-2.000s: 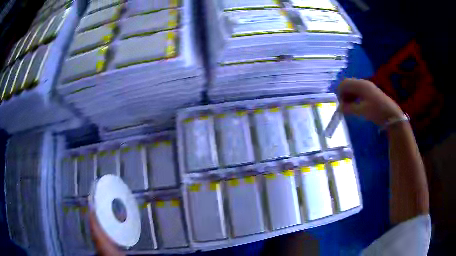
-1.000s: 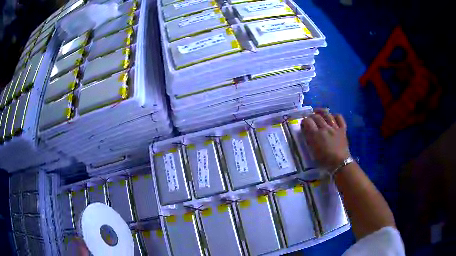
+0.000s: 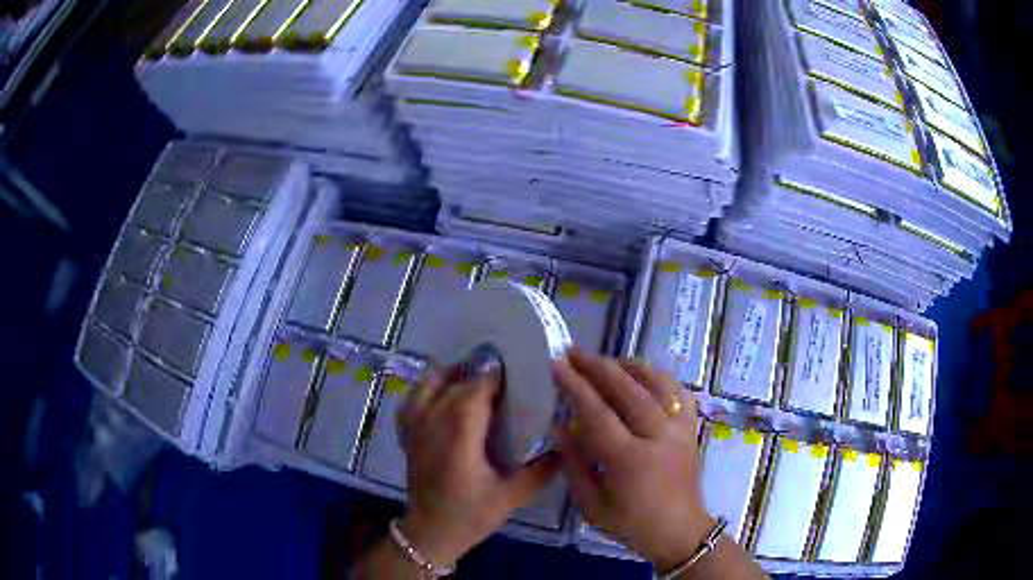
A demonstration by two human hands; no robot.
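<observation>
A thick label roll [image 3: 504,351] is held upright and edge-on in front of me, with printing on its rim. My left hand [image 3: 459,453] grips it from the left, with fingers at its core. My right hand [image 3: 629,448] touches the roll's right rim with its fingertips; whether a label is between them cannot be told. Behind the hands, a right tray [image 3: 668,247] holds pouch cells, with white printed labels [image 3: 813,346] on the back row; the visible front-row cells [image 3: 793,487] are bare. A second tray [image 3: 374,482] of bare cells lies left of it, partly hidden by my hands.
Tall tray stacks stand behind: one at centre [image 3: 589,153], one at right [image 3: 861,232] with labelled cells on top, one at back left [image 3: 261,102]. A lower stack [image 3: 215,329] stands at the left. Blue floor [image 3: 283,515] shows at the front left.
My right hand has left the right tray's back-right cell, which now shows a label, and moved to the roll. The roll has turned edge-on. The view has swung left.
</observation>
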